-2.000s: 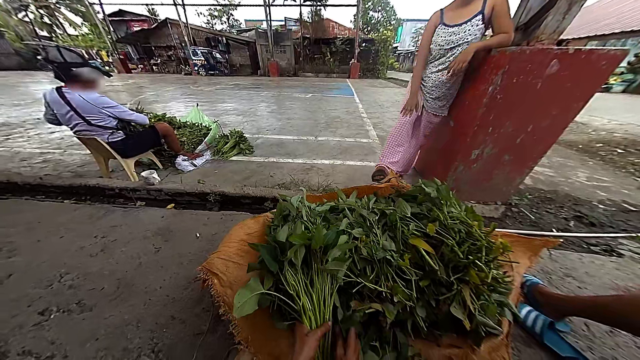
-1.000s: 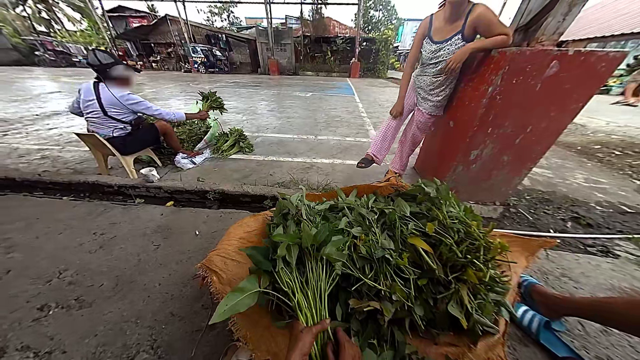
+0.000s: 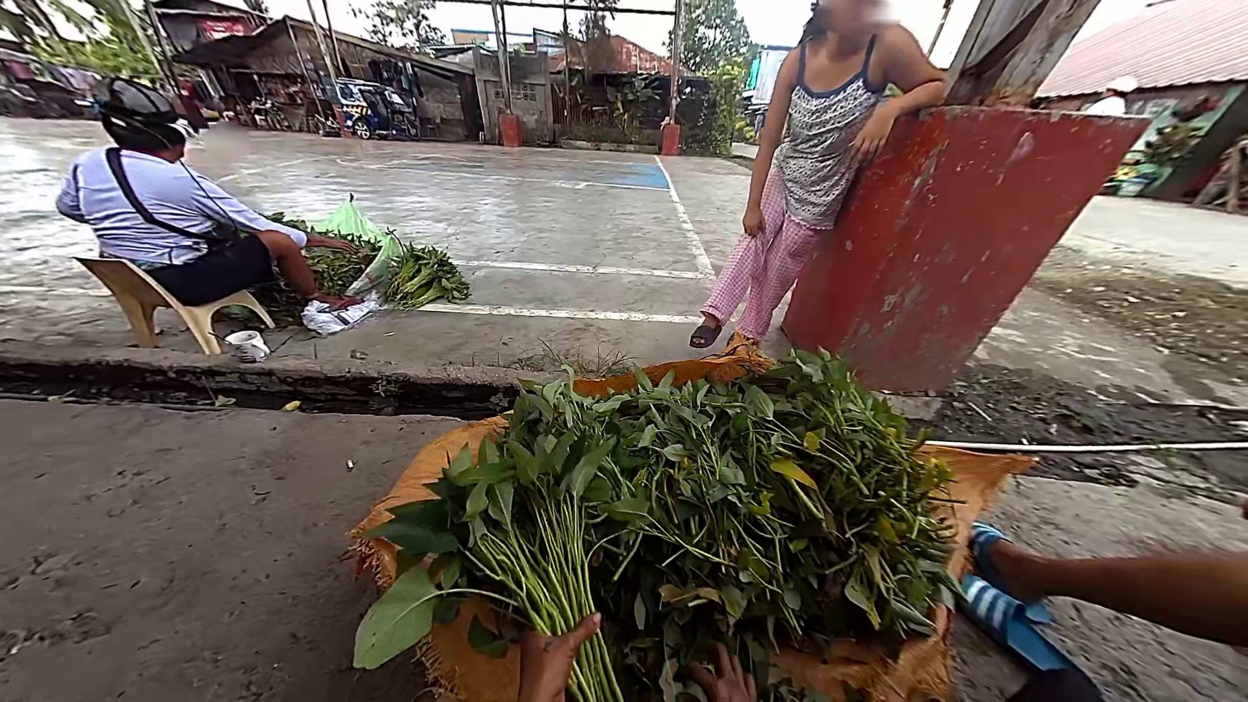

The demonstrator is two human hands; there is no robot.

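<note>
A large heap of leafy green vegetable stems [image 3: 741, 487] lies on an orange woven sack [image 3: 439, 458] on the ground in front of me. At the bottom of the view my left hand [image 3: 554, 658] is closed around a bunch of long green stems [image 3: 546, 556], whose leaves point away from me over the heap's left side. One broad leaf [image 3: 398, 616] sticks out to the left of that bunch. My right hand [image 3: 723, 675] rests at the heap's near edge, touching leaves; its fingers are partly hidden, and whether it grips a stem cannot be told.
A person on a plastic chair [image 3: 146, 292] sits at the left beside other greens [image 3: 424, 276]. Another person leans on a red concrete block [image 3: 955, 244] beyond the heap. A leg with a blue slipper [image 3: 1014, 624] is close at the right. A gutter [image 3: 253, 382] crosses behind the sack.
My right hand has moved right, away from the stems in my left hand, to the heap's near edge. The seated person's raised arm with greens has come down.
</note>
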